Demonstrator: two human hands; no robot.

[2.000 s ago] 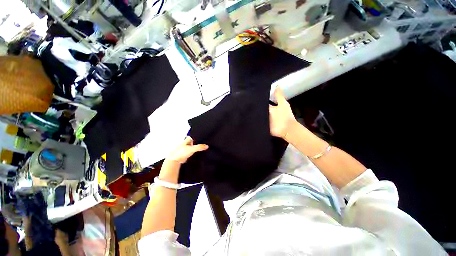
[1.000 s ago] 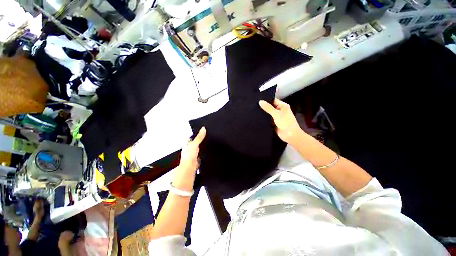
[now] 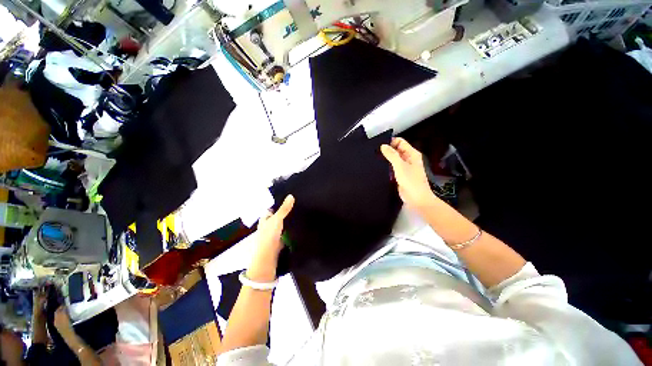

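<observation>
A large black garment panel [image 3: 336, 207] lies over the table's front edge and into the lap. My left hand [image 3: 274, 232] holds its left edge, thumb on top, fingers hidden beneath; a small green spot shows beside the fingers. My right hand [image 3: 409, 171] pinches the panel's upper right edge between thumb and fingers. Black cut pieces [image 3: 357, 82] lie on the bed right of the needle, just beyond the panel. The presser foot area [image 3: 275, 77] of the white sewing machine [image 3: 300, 28] is ahead, with no cloth visible under it.
More black cloth [image 3: 168, 136] lies on the table to the left. A large dark heap [image 3: 550, 164] is at the right. Yellow-handled scissors [image 3: 337, 34] and a small parts tray [image 3: 504, 39] are at the back. Another person's arms [image 3: 68, 332] show at lower left.
Both hands have moved on the black panel; my right hand went from gripping its side to pinching its upper corner. The panel's top edge has shifted and the view has moved slightly.
</observation>
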